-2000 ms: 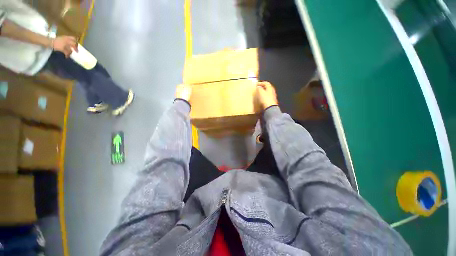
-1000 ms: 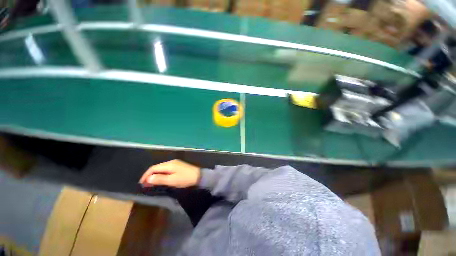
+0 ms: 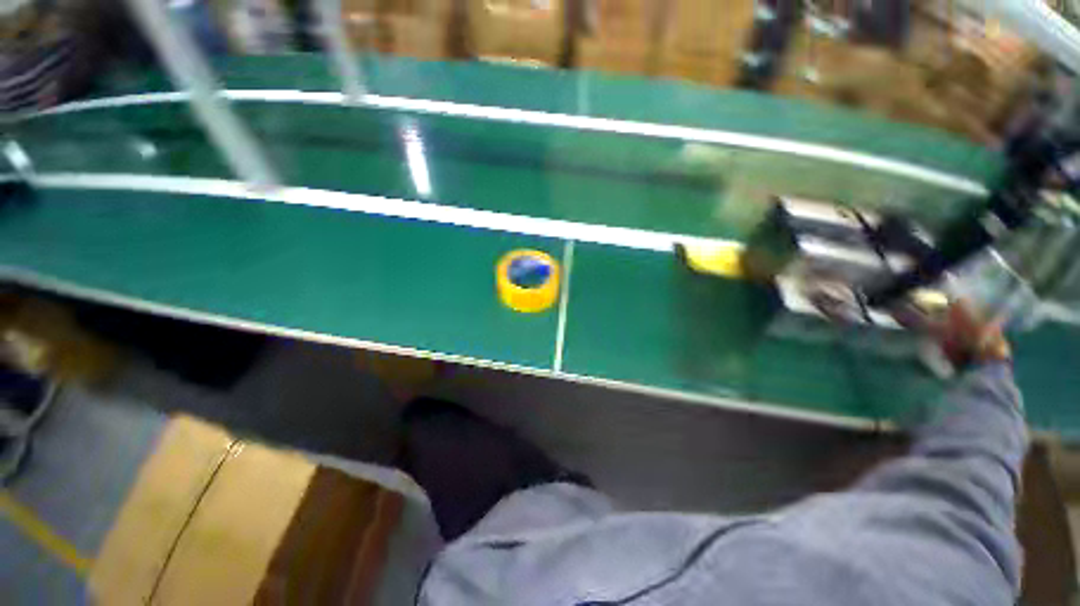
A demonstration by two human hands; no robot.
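My right hand [image 3: 974,336] is at the far right, at the near right corner of the silver metal fixture [image 3: 835,251] on the green bench. The hand is blurred, and whether it grips anything cannot be told. A black stick shape [image 3: 947,255] slants over the fixture. A yellow piece [image 3: 713,258] lies at the fixture's left side. My left hand is not in view. A closed brown carton [image 3: 201,503] is at the lower left, below the bench edge.
A yellow tape roll [image 3: 528,281] with a blue core lies on the green bench [image 3: 296,260]. White rails cross the bench, with slanted white posts at the upper left. Brown cartons [image 3: 628,36] are behind it. A yellow floor line [image 3: 42,529] shows at the lower left.
The view has turned from the carton between both hands to the bench. My right hand has moved from the bench's near edge across to the fixture at the right.
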